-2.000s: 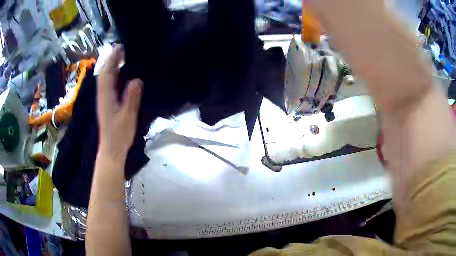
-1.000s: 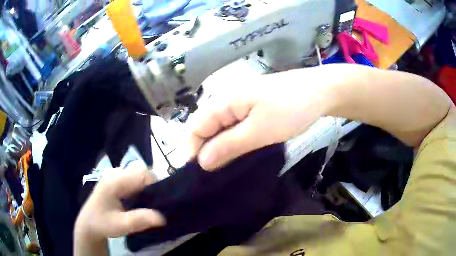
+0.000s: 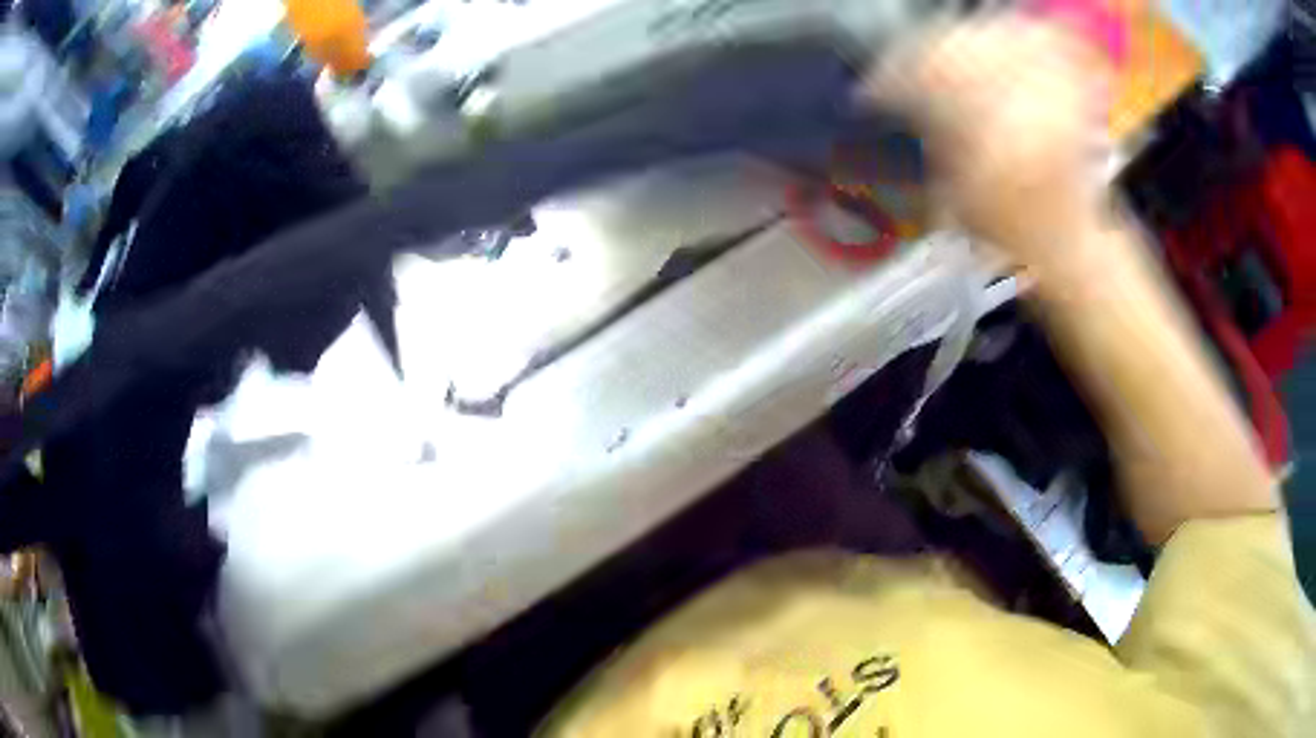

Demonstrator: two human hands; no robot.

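A long black fabric piece (image 3: 577, 137) stretches, blurred, across the front of the sewing machine (image 3: 635, 58) from the left edge to my right hand (image 3: 996, 130). My right hand is at the upper right, blurred, and appears closed on the fabric's end. My left hand is not in view. More black cloth (image 3: 137, 577) hangs over the table's left side, with white fabric scraps (image 3: 274, 433) beside it. The cloth hides much of the machine head and the needle.
Red-orange scissor handles (image 3: 852, 224) lie right of the needle area, below my right hand. The white tabletop (image 3: 404, 534) has its front edge near my lap. A white cord (image 3: 945, 361) hangs at the right edge. A red item (image 3: 1277, 274) stands at far right.
My right hand has moved from beside the needle to the upper right, pulling black fabric out long. My left hand has left the view. The cloth over the table's front is gone, baring the tabletop.
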